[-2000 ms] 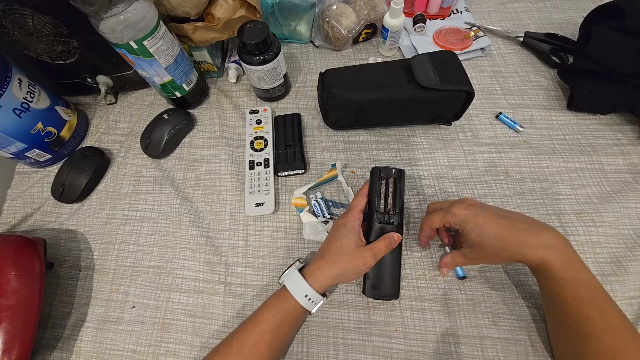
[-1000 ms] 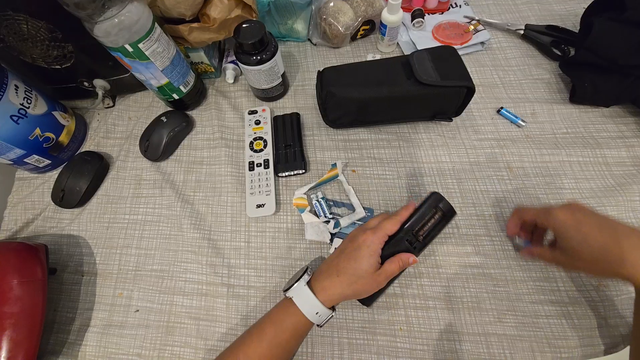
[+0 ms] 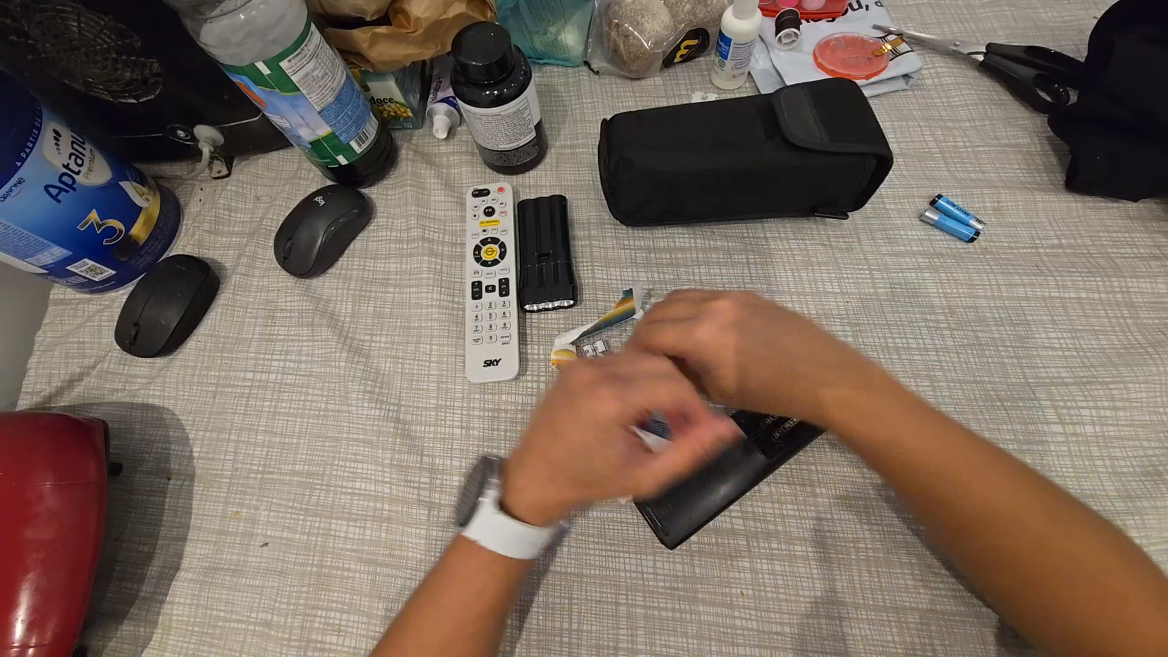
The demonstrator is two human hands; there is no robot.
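Note:
My left hand (image 3: 611, 438), blurred and wearing a watch on its wrist, is over the torn battery package (image 3: 602, 326). Against it, my right hand (image 3: 748, 356) reaches across from the right, also blurred; whether either hand grips the package cannot be told. Below them a black remote control (image 3: 703, 497) lies slanted on the cloth, its battery compartment uncovered and partly hidden by the right hand. Two blue batteries (image 3: 952, 218) lie side by side at the right. A white remote control (image 3: 493, 283) and a black flashlight (image 3: 546, 251) lie beside each other, left of the package.
A black fabric case (image 3: 744, 155) lies behind the hands. Two computer mice (image 3: 324, 230), a blue tin (image 3: 82, 192) and a red object (image 3: 50, 529) are at the left. Bottles (image 3: 499, 100) stand at the back; scissors (image 3: 1022, 68) lie at the back right.
A second blue battery now lies beside the one at the right. My left hand has left the black remote control, which now lies on the cloth, and my right hand has moved left to the package.

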